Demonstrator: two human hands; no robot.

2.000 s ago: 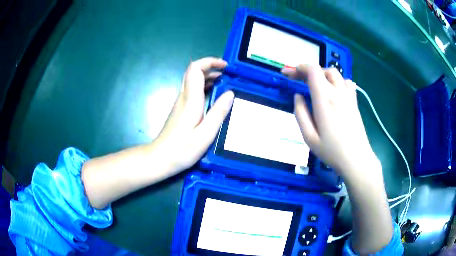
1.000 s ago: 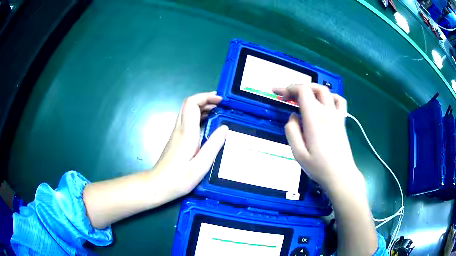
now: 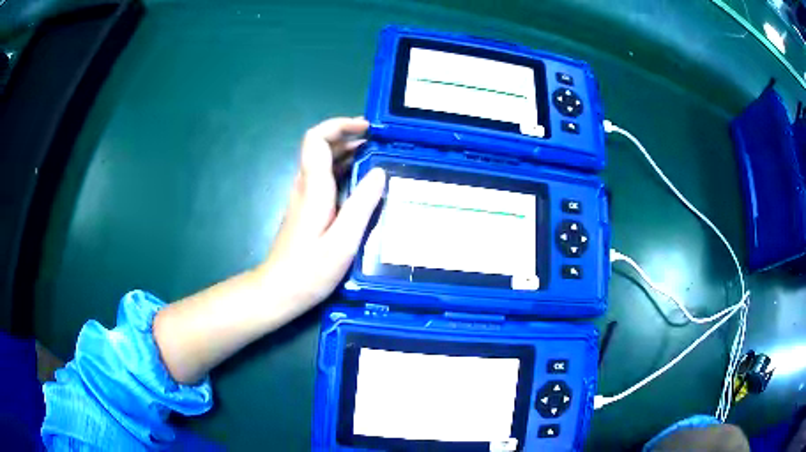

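Three blue handheld testers lie flat in a column, screens up: the top tester (image 3: 473, 141), the middle tester (image 3: 460, 303) and the bottom tester (image 3: 566, 340), cut off by the lower edge. The top and middle white screens show a thin green line; the bottom screen is plain white. My left hand (image 3: 323, 212) grips the middle tester's left end, thumb on the screen frame's upper left corner, fingertips by the top tester's lower left corner. My right hand is out of the picture; only a blue cuff and a bit of arm show at the bottom right.
White USB cables (image 3: 679, 190) run from the testers' right sides into a bundle. A black and yellow lump (image 3: 753, 375) lies beside it. Blue units (image 3: 771, 181) stand at the right edge. A long black tray (image 3: 66, 132) lies at the left on the green mat.
My right hand has left the top tester's screen and gone out at the bottom right. The top screen's green and red bar is replaced by a green line; the bottom screen's line is gone.
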